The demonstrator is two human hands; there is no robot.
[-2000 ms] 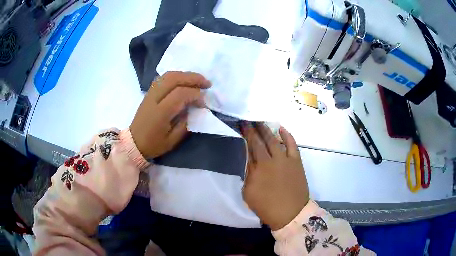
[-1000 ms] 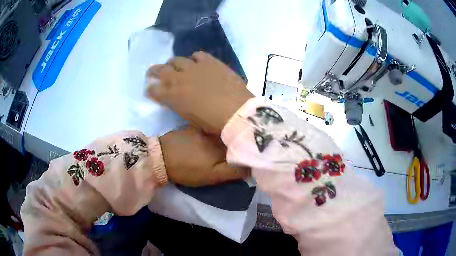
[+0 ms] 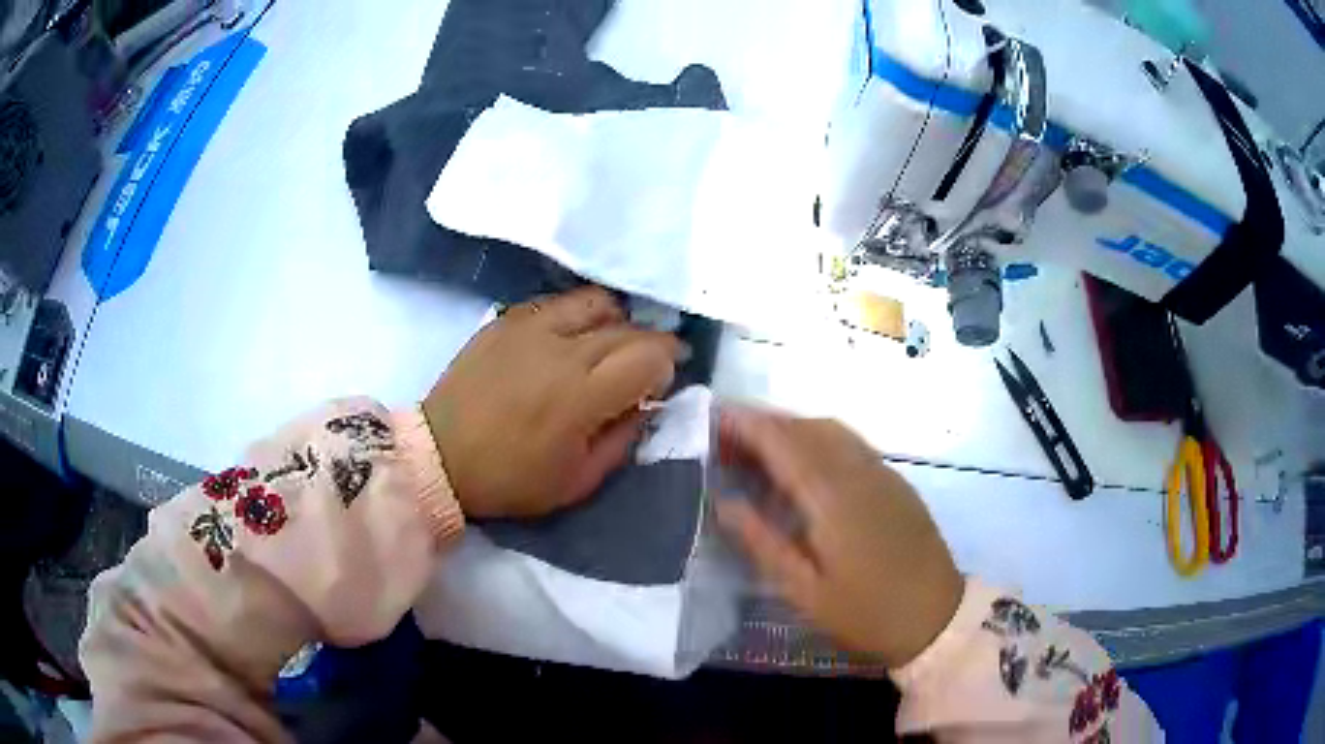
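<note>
A white pocket bag cloth (image 3: 596, 189) lies over the dark grey garment panel (image 3: 414, 175), left of the needle area. Nearer me, another part of white cloth (image 3: 545, 618) with a dark grey strip (image 3: 625, 531) hangs over the table's front edge. My left hand (image 3: 560, 400) is on the cloth with bent fingers, pinching its edge near the middle. My right hand (image 3: 836, 531) is blurred beside the white cloth's right edge; whether it touches the cloth is unclear.
The white sewing machine head (image 3: 959, 116) stands at right. Black thread snips (image 3: 1046, 422), a dark red-edged case (image 3: 1141, 349) and yellow-and-red scissors (image 3: 1200, 487) lie at right. A blue JACK label strip (image 3: 167, 167) is at left.
My right arm has uncrossed from over my left and moved back to the right. The upper white cloth lies spread over the panel again, and my left hand has moved up onto the cloth.
</note>
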